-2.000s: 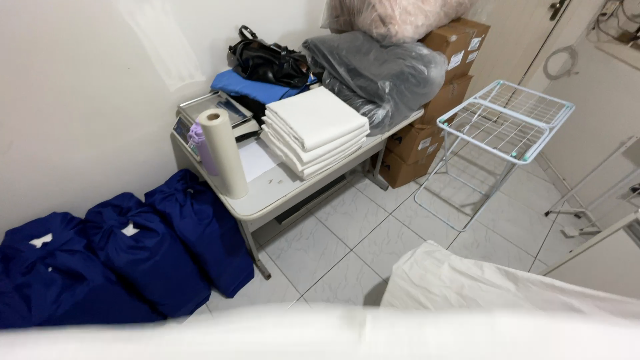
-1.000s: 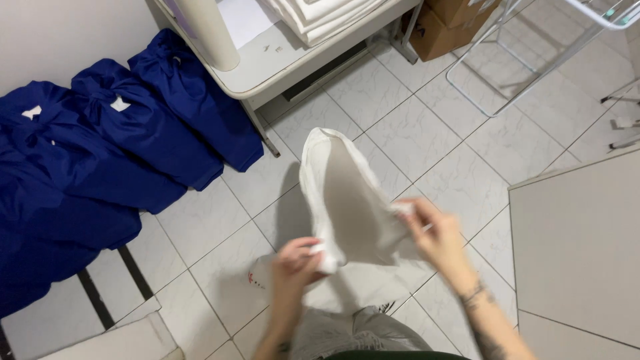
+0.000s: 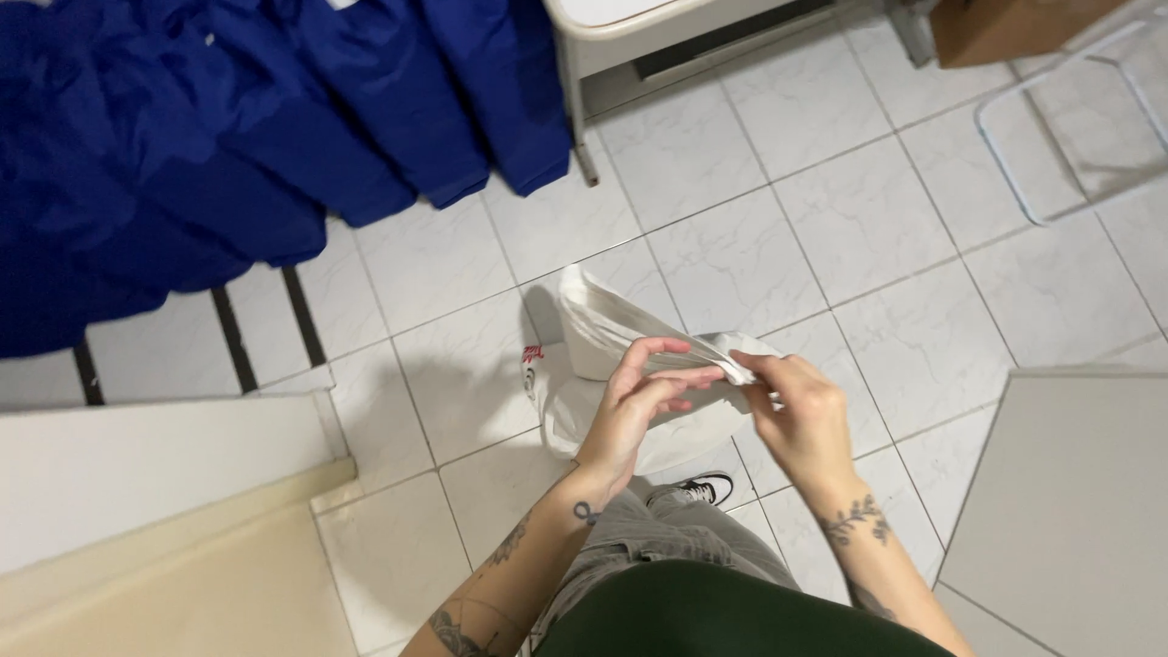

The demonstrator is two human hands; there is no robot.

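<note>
A white fabric or plastic sack (image 3: 648, 429) with red and dark print on its left side stands on the tiled floor before my legs. Its rim is drawn together toward the right. My right hand (image 3: 798, 401) pinches the gathered edge between thumb and fingers. Beside it, my left hand (image 3: 643, 392) has its fingers apart, with fingertips against the bunched rim; whether it grips the material is unclear. The far corner of the sack's mouth points up and away from my hands. What the sack holds is hidden.
Several tied blue cloth bundles (image 3: 365, 109) line the upper left. A table (image 3: 639, 27) stands beyond, with a cardboard box (image 3: 1013, 32) and a folding rack's frame (image 3: 1031, 214) at its right. Pale panels flank me at lower left (image 3: 164, 484) and right (image 3: 1068, 484). My shoe (image 3: 703, 490) is near the sack.
A second ago my hands held the sack's rim apart with its mouth wide; now they are close together and the rim is bunched. The view has tilted down since the first frame.
</note>
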